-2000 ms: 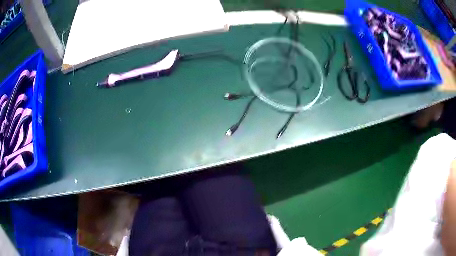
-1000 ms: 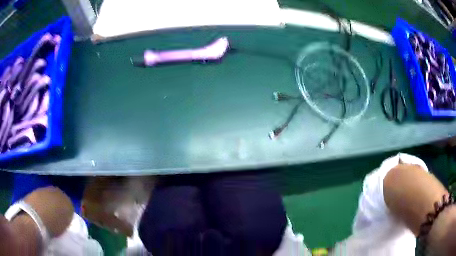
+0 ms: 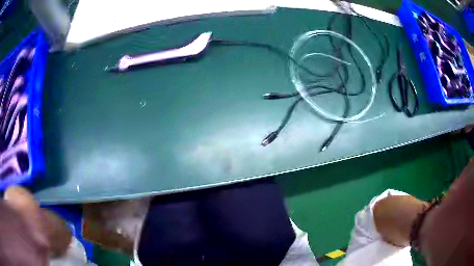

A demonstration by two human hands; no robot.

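Observation:
A pink-and-black 3D printing pen (image 3: 166,56) lies on the dark green bench top, its narrow dark tip to the left and a black cable at its right end. My left hand (image 3: 23,223) is blurred and cut off at the lower left, in front of the left blue bin's near corner. My right hand (image 3: 449,226) is blurred and cut off at the lower right edge, beyond a dark coiled wrist band. Neither hand touches the pen; their fingers do not show clearly.
A clear filament coil (image 3: 374,78) lies over black USB cables (image 3: 283,122) at centre-right. Black scissors (image 3: 403,96) lie beside it. Blue bins of pens stand left (image 3: 37,119) and right (image 3: 423,57). A white board (image 3: 171,13) is at the far side. The bench's near edge curves.
The view has shifted and tilted. My hands and forearms have come into the lower corners. The pen, cables, coil and scissors lie as before on the bench.

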